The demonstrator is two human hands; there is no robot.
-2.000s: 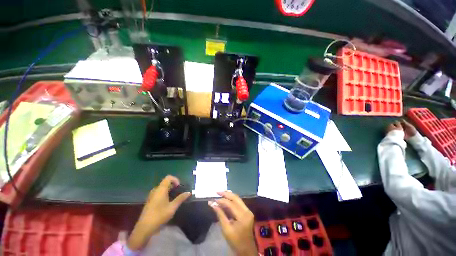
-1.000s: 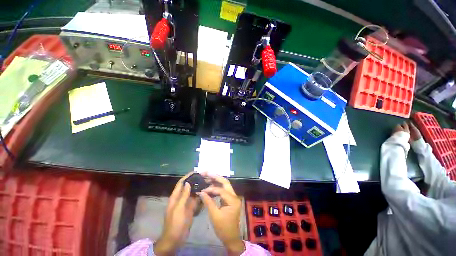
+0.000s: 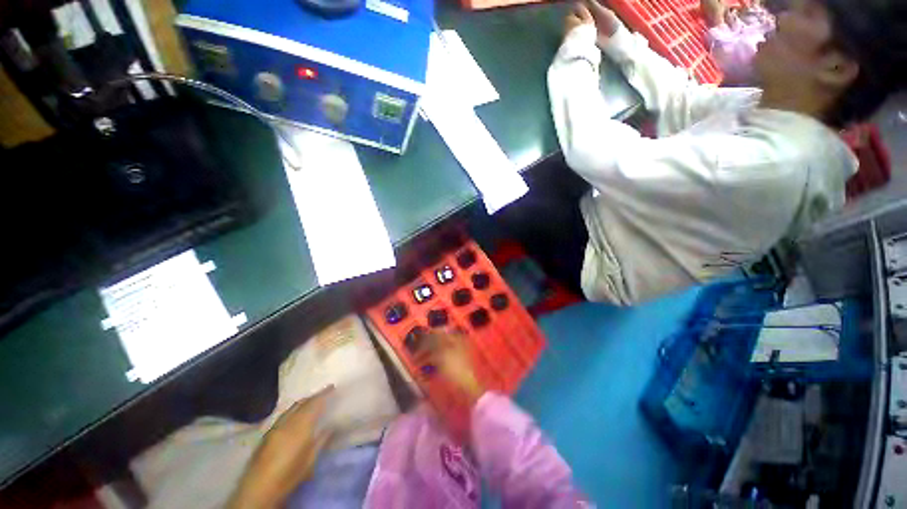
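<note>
The red-orange compartment tray (image 3: pixel 517 350) lies beside my lap below the bench edge, with several dark round-faced units in its pockets. Two units in the upper part show pale markings, one of them here (image 3: pixel 445 274). My right hand (image 3: pixel 453 363) is blurred over the left part of the tray, its fingers at a dark unit (image 3: pixel 418 340); whether it grips the unit cannot be told. My left hand (image 3: pixel 285 452) is over my lap, partly cut off by the lower edge, with its fingers extended and nothing seen in it.
The taped white sheet (image 3: pixel 171 310) and black press base (image 3: pixel 129 199) are at left. White strips (image 3: pixel 338 214) hang near the bench edge below the blue control box (image 3: pixel 308 65). Another worker (image 3: pixel 686 179) sits at right. A blue surface (image 3: pixel 597 388) and blue crate (image 3: pixel 696 368) are lower right.
The view has swung right and down. My hands, together around a dark unit one second ago, are now apart; my right hand has moved to the tray, my left rests lower over my lap.
</note>
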